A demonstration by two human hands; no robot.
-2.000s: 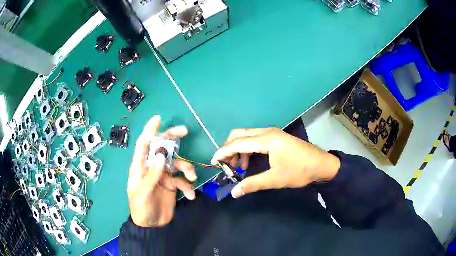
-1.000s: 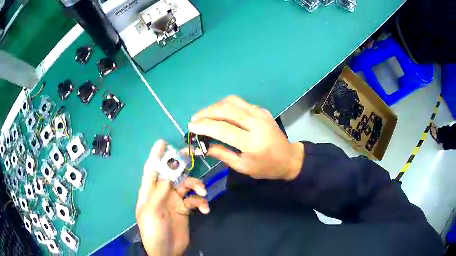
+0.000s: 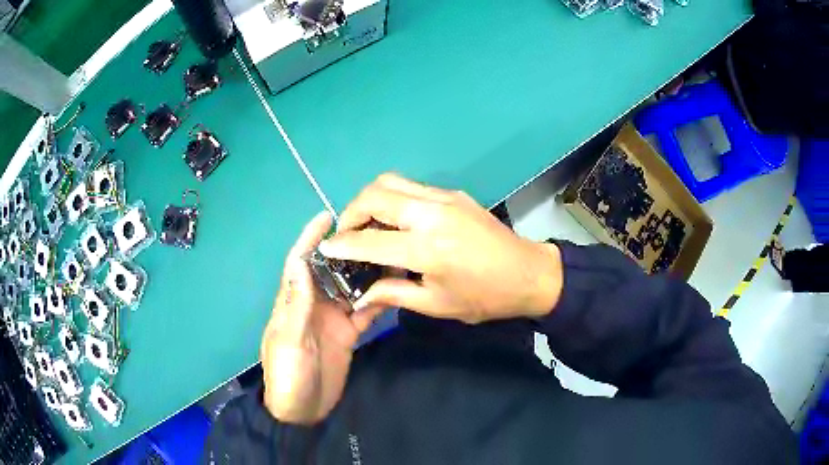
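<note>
My left hand [image 3: 307, 341] and my right hand [image 3: 436, 250] meet above the bench's near edge. Between them is a small module [image 3: 344, 274], with a clear edge on the left hand's side and a dark part under my right fingers. My left hand cups the clear-edged housing. My right thumb and fingers grip the dark part against it. My fingers hide most of both parts and the lead wires, so I cannot tell whether they are fully seated.
White-faced housings [image 3: 94, 243] lie at left, with several black modules [image 3: 204, 153] beside them. A screw feeder [image 3: 314, 45] and black screwdriver [image 3: 204, 25] stand at the back. Clear-edged assemblies [image 3: 645, 9] lie back right. A cardboard box [image 3: 695, 250] and blue stool [image 3: 709, 141] are on the floor.
My hands have come together. The dark part, held apart from the white-faced housing before, is now against it. The wires seen between them are now hidden. The camera view has shifted slightly.
</note>
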